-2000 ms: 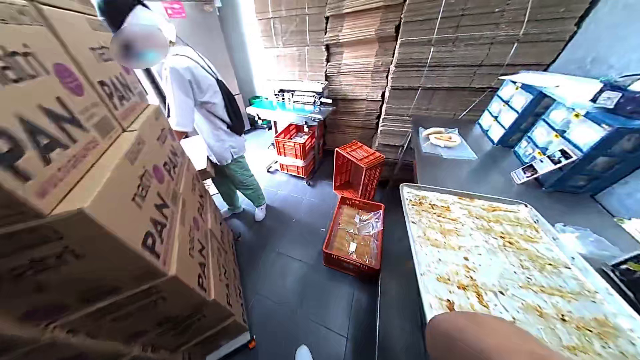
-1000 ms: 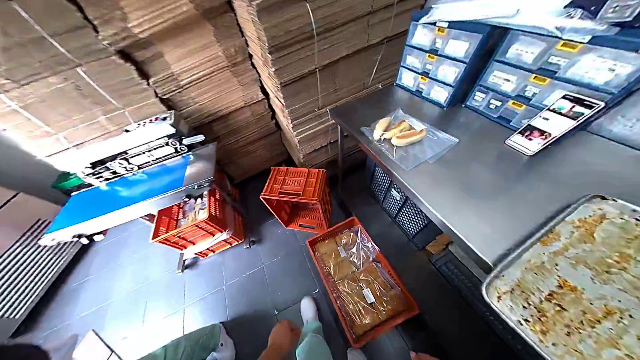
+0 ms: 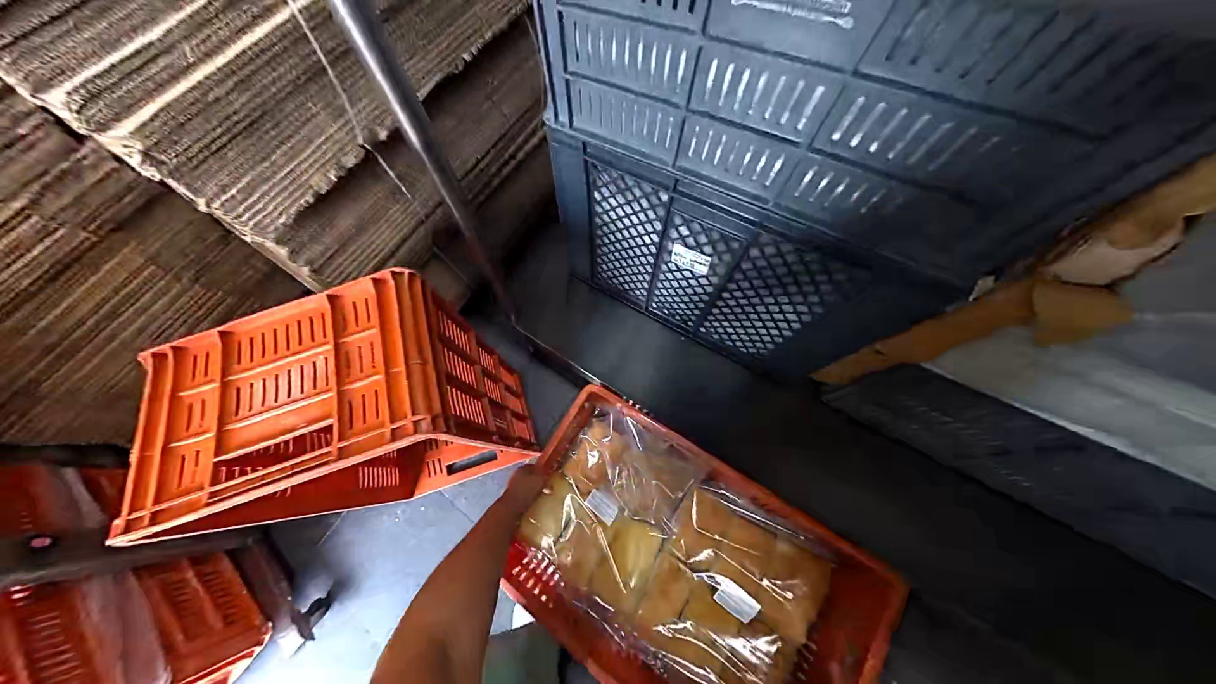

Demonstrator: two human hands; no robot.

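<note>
My left hand [image 3: 524, 489] is at the upper left rim of a red plastic crate [image 3: 869, 589], its fingers mostly hidden, so its grip cannot be told. In the crate lie clear plastic bags of bread rolls [image 3: 665, 560] with small white labels. Just left of that crate, an orange-red plastic crate [image 3: 285, 380] rests on its side on the floor, its open side turned downward. My right hand is out of view.
Stacks of flattened cardboard [image 3: 266, 123] stand behind a metal table leg [image 3: 418, 133]. Dark plastic crates [image 3: 722, 171] are stacked at the upper right, near torn brown cardboard [image 3: 1083, 285]. More red crates [image 3: 142, 608] are at the lower left. Grey floor [image 3: 399, 541] shows between the crates.
The view has moved down and closer to the crates. My left arm now reaches to the rim of the crate with the bagged bread; a second ago that hand was near my feet, off the crate.
</note>
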